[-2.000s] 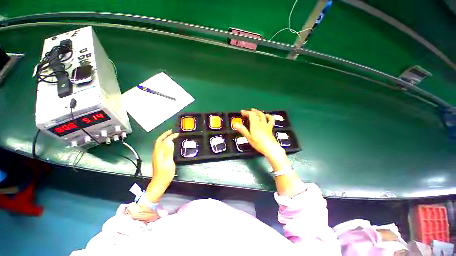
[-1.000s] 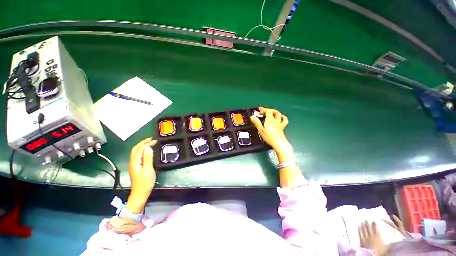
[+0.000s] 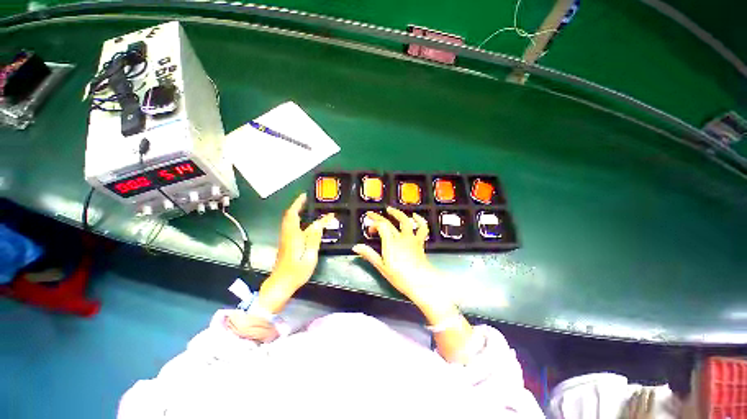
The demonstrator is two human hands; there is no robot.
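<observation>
A black ten-pocket tray (image 3: 509, 214) lies on the green bench with a smartwatch unit in each visible pocket. The far row shows orange screens, such as the far-right unit (image 3: 482, 191). Near-row units, such as the one at right (image 3: 490, 225), show white and dark screens. My left hand (image 3: 298, 245) is at the tray's left end, fingertips at the near-left unit (image 3: 331, 231). My right hand (image 3: 400, 250) is over the near row, fingers spread, a fingertip at the second unit (image 3: 368, 225). It partly covers that unit and the third pocket. Neither hand visibly grips a unit.
A power supply (image 3: 156, 123) with red digits, a coiled cable and a small device on top stands left. A pen (image 3: 281, 136) lies on white paper (image 3: 282, 168) behind the tray's left end. Leads (image 3: 237, 228) hang over the bench edge. A red crate (image 3: 727, 389) is lower right.
My right hand has moved from the tray's far-right pocket to the near row's left side. The far-right unit now shows orange. My left hand's fingers have moved onto the near-left pocket. The view has shifted.
</observation>
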